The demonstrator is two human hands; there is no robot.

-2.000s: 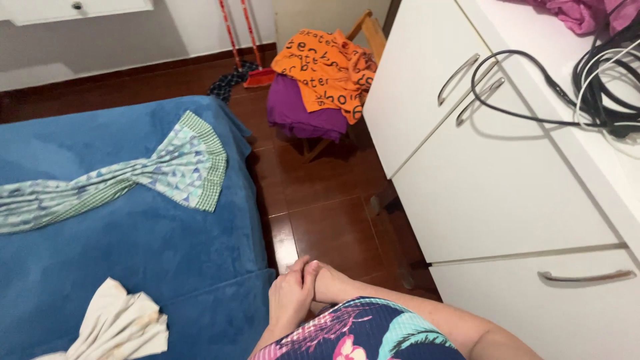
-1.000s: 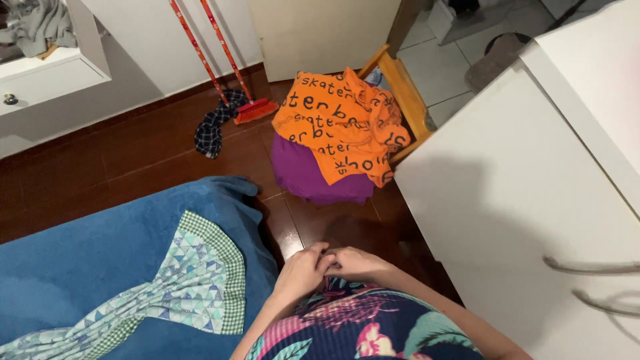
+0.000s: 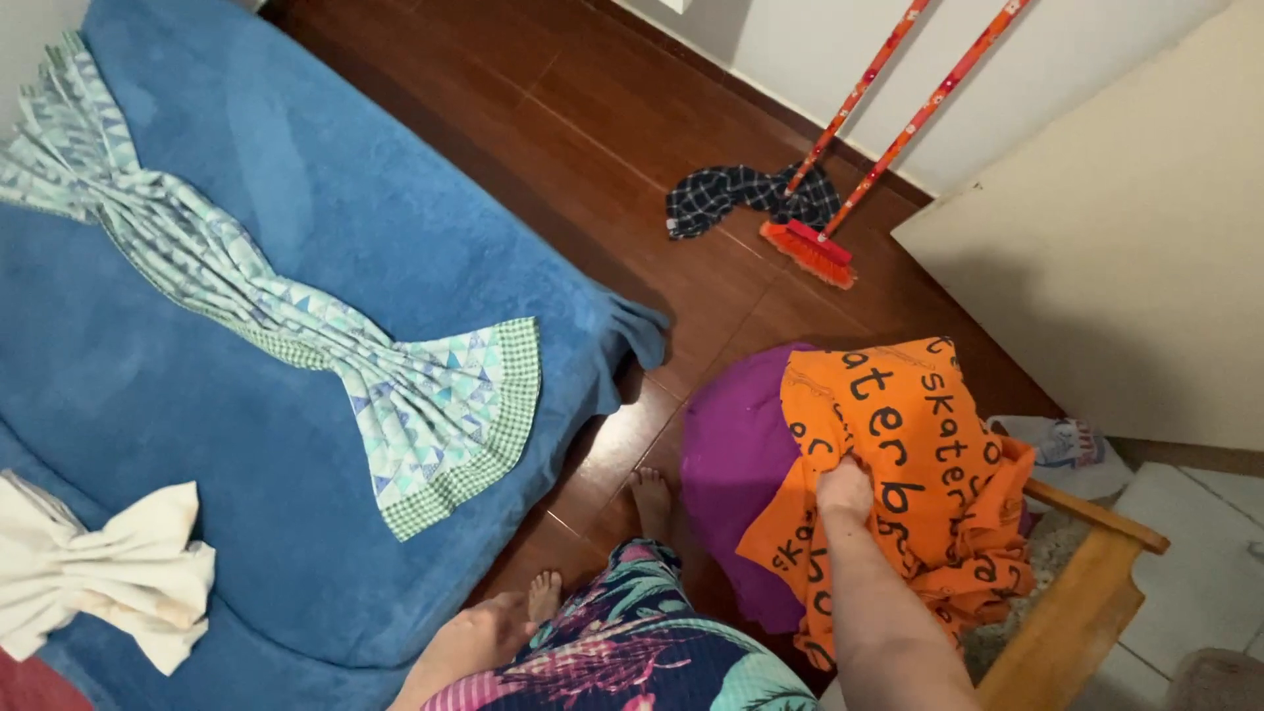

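My right hand [image 3: 845, 491] grips a fold of the orange cloth printed with black letters [image 3: 913, 425], which lies heaped over a purple cloth [image 3: 736, 444] on a wooden chair [image 3: 1071, 612]. My left hand [image 3: 486, 632] hangs low beside the bed, near my patterned dress, and seems to hold nothing; its fingers are partly blurred. On the blue blanket [image 3: 395, 227] of the bed lies a long gathered patchwork cloth with a green checked border [image 3: 449, 410]. A bunched white cloth with brownish stains [image 3: 109, 568] lies at the bed's lower left.
An orange-red broom [image 3: 810, 252] and a second red-handled pole [image 3: 859, 94] lean on the wall, with a dark checked cloth [image 3: 731, 197] at the pole's foot. A door panel [image 3: 1106, 247] stands at the right. A plastic bag [image 3: 1076, 459] lies behind the chair. My bare feet are on brown tiles.
My hands, clasped together before, are now apart. The right one has reached onto the orange cloth and closed on it; the left one is down by the bed. The view has swung toward bed and chair.
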